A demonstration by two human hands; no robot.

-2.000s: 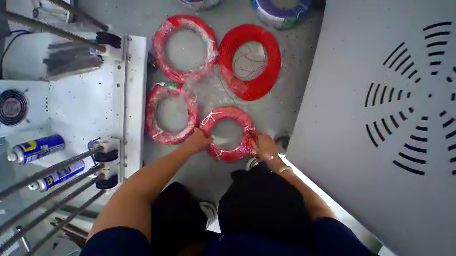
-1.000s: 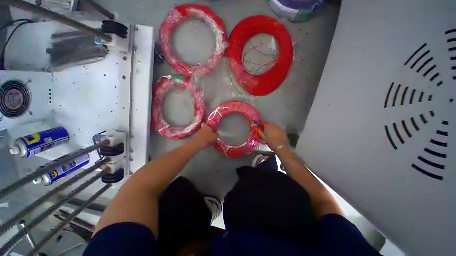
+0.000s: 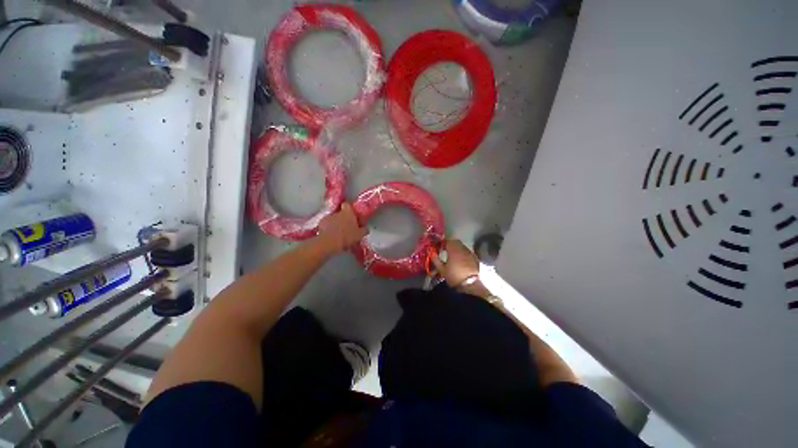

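A red wire coil in clear wrap (image 3: 398, 196) lies on the grey floor between my hands, with pale ties or film strands on it. My left hand (image 3: 344, 229) holds its left rim. My right hand (image 3: 457, 263) is at its lower right rim, closed around small orange-red handles (image 3: 432, 255), which look like scissors or snips; their blades are hard to make out against the coil. My fingers are small in view.
Two wrapped red coils (image 3: 276, 70) (image 3: 261, 182) and a looser red coil (image 3: 486, 87) lie beyond. A blue coil (image 3: 503, 24) is at the top edge. A white machine with rods and spray cans (image 3: 52, 238) stands left, a grey vented cabinet (image 3: 604, 175) right.
The view has shifted slightly. My left hand has moved a little up along the coil's left rim. My right hand has moved lower on the right rim, still with the orange-red handles.
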